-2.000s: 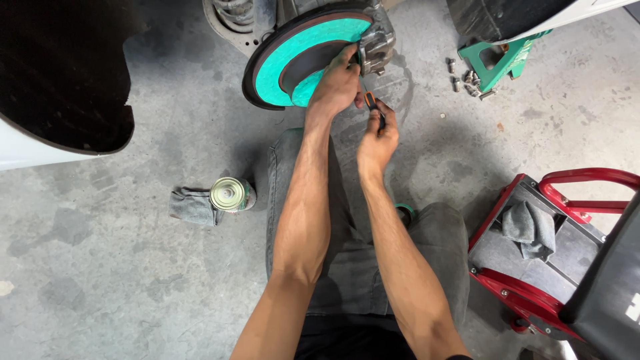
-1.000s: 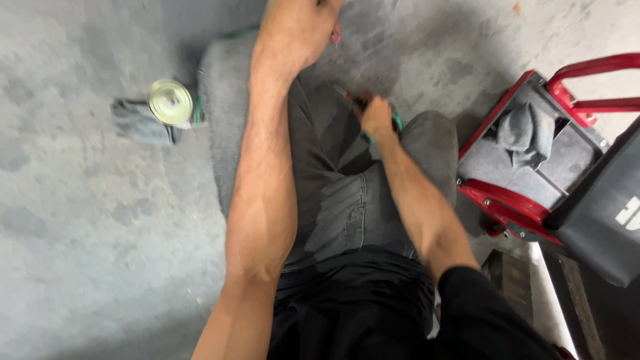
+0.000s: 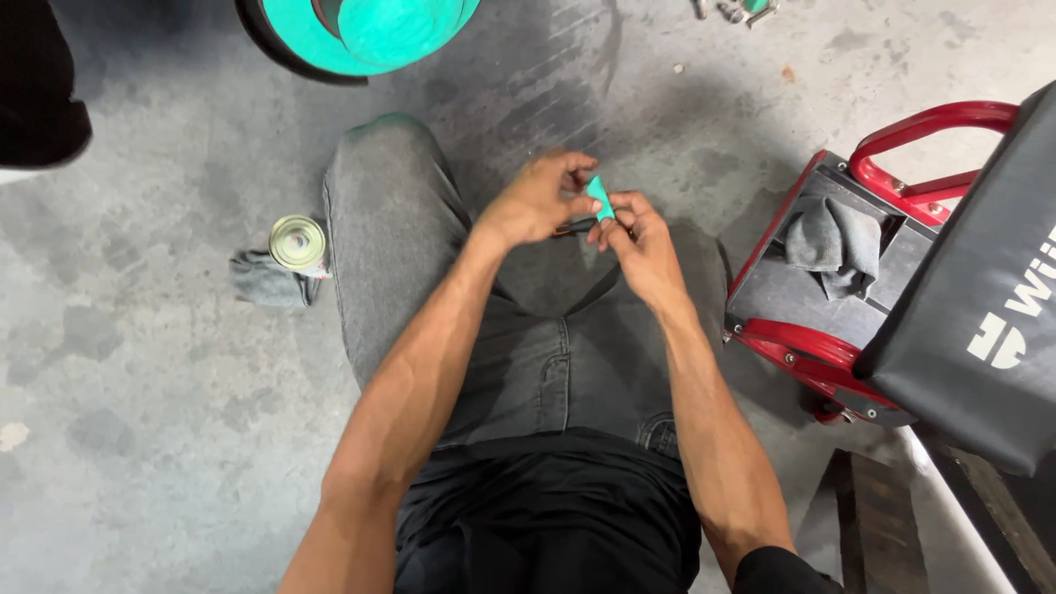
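Note:
My right hand (image 3: 639,239) grips a small strip of turquoise masking tape (image 3: 601,198) between thumb and fingers. A dark tool with an orange part (image 3: 575,228) shows beside that hand, partly hidden; its kind is unclear. My left hand (image 3: 549,198) is at the strip's left side, its fingers curled and apart; whether the thumb touches the tape cannot be told. Both hands are above the floor between my knees. Beyond them, at the top edge, part of a brake disc (image 3: 396,41) shows, its face covered in the same turquoise.
A can (image 3: 297,243) stands by a grey cloth (image 3: 268,280) left of my knee. On the right is a red-framed, padded rolling stool (image 3: 973,305) with another cloth (image 3: 833,246) on its tray. Bolts (image 3: 734,11) lie at the top right, a dark block (image 3: 887,528) lower right.
Both hands were up at the brake disc two seconds ago; now they are close together over the space between my knees. A turquoise strip now shows in my right hand.

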